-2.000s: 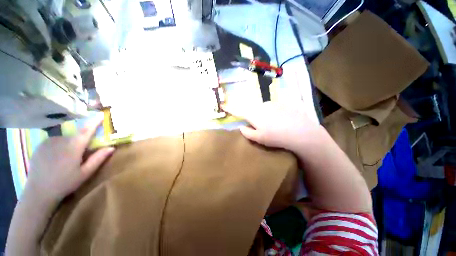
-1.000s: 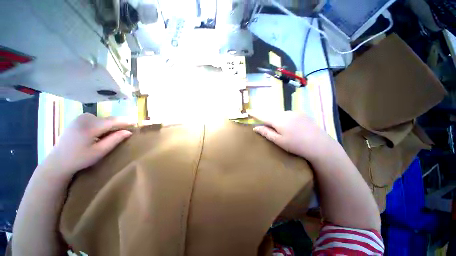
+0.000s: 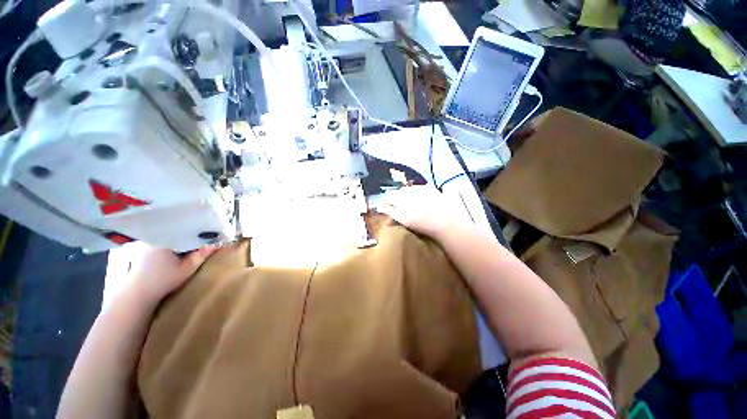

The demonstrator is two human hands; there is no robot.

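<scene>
The brown tote bag body (image 3: 352,327) lies towards me with its centre seam running down. Its far edge is at the brightly lit clamp frame (image 3: 299,229) of the white sewing machine (image 3: 123,172); glare hides detail there. My left hand (image 3: 151,266) holds the bag's left far side, its fingertips partly hidden by the machine head. My right hand (image 3: 414,211) holds the right far side beside the clamp, with folds running from it. A small pale yellowish piece (image 3: 295,412) shows on the bag at the bottom edge.
A white tablet-like control panel (image 3: 491,80) stands at the back right with a white cable. Brown bags (image 3: 577,172) are heaped at the right, one with a small metal-looking fitting (image 3: 577,255). A blue bin (image 3: 696,315) is at the far right. A dark cable crosses behind my right hand.
The view has tilted up, showing more of the machine head and panel. The bag's far edge now reaches up along the clamp's sides, with more folds on the right. Both hands have moved forward with it.
</scene>
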